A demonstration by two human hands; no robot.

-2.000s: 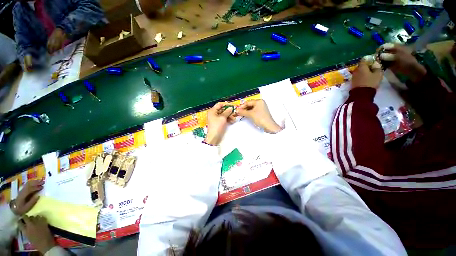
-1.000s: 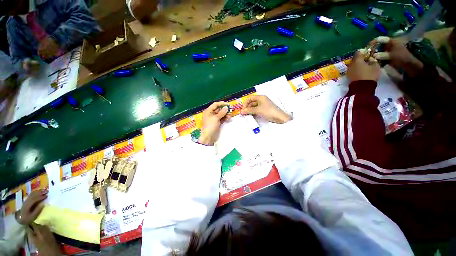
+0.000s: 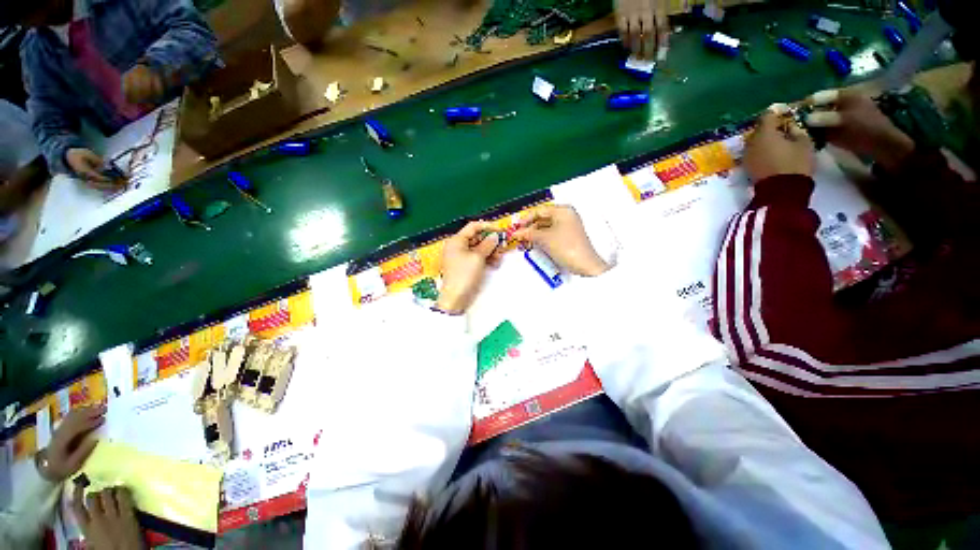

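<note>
My left hand [image 3: 469, 261] pinches a small dark green piece, likely a circuit board [image 3: 501, 239], mostly hidden by the fingertips. My right hand [image 3: 561, 234] has its fingertips closed at the right end of the same piece. A blue battery [image 3: 544, 268] with a pale strip hangs or lies just below my right hand; its top end is hidden by the fingers. A flat green patch [image 3: 499, 346] lies on the printed mat [image 3: 537, 400] between my forearms. Loose green boards [image 3: 426, 289] lie beside my left wrist.
The green conveyor belt [image 3: 269, 258] carries blue batteries with wires [image 3: 462, 114]. Tan housings [image 3: 261, 374] lie on the mat to the left. A neighbour's hands hold a yellow sheet [image 3: 161, 486]. A maroon sleeve [image 3: 768, 279] is at right. An open cardboard box [image 3: 242, 107] stands across the belt.
My hands have come back together at the small piece. More of the blue battery shows below my right hand. Belt items have shifted right. A person's hand has appeared over the belt at the top.
</note>
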